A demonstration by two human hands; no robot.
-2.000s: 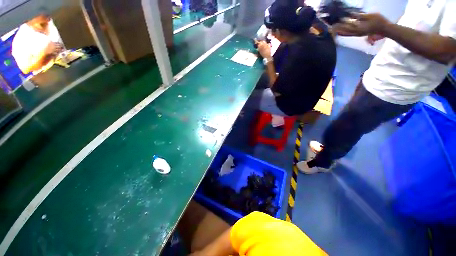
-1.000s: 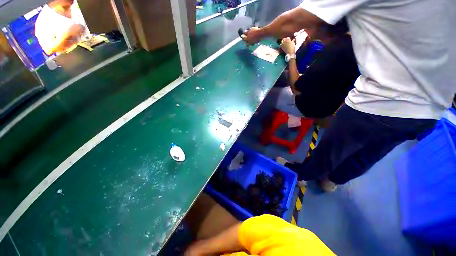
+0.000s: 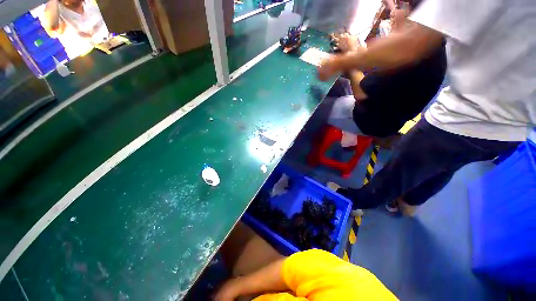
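A small white bottle with a blue tip (image 3: 211, 176) lies on the green bench top (image 3: 141, 176). A blue plastic tote (image 3: 301, 193) stands below the bench edge with black shaggy pieces (image 3: 317, 222) and a white scrap inside. My right arm in a yellow sleeve comes in at the bottom. My right hand (image 3: 225, 290) is low at the bench edge, cut off by the bottom of the picture, so its fingers and anything in them are hidden. My left hand is not in view.
A standing person in a white shirt (image 3: 479, 76) reaches over the far bench beside a seated person in black (image 3: 399, 97). A black clump (image 3: 291, 40) and pale sheet (image 3: 314, 56) lie there. A red stool (image 3: 339, 154) and large blue bin (image 3: 505, 217) stand right.
The standing person came to the bench; a black clump now stands at its far end and their hand has drawn back from it. My right arm has barely moved.
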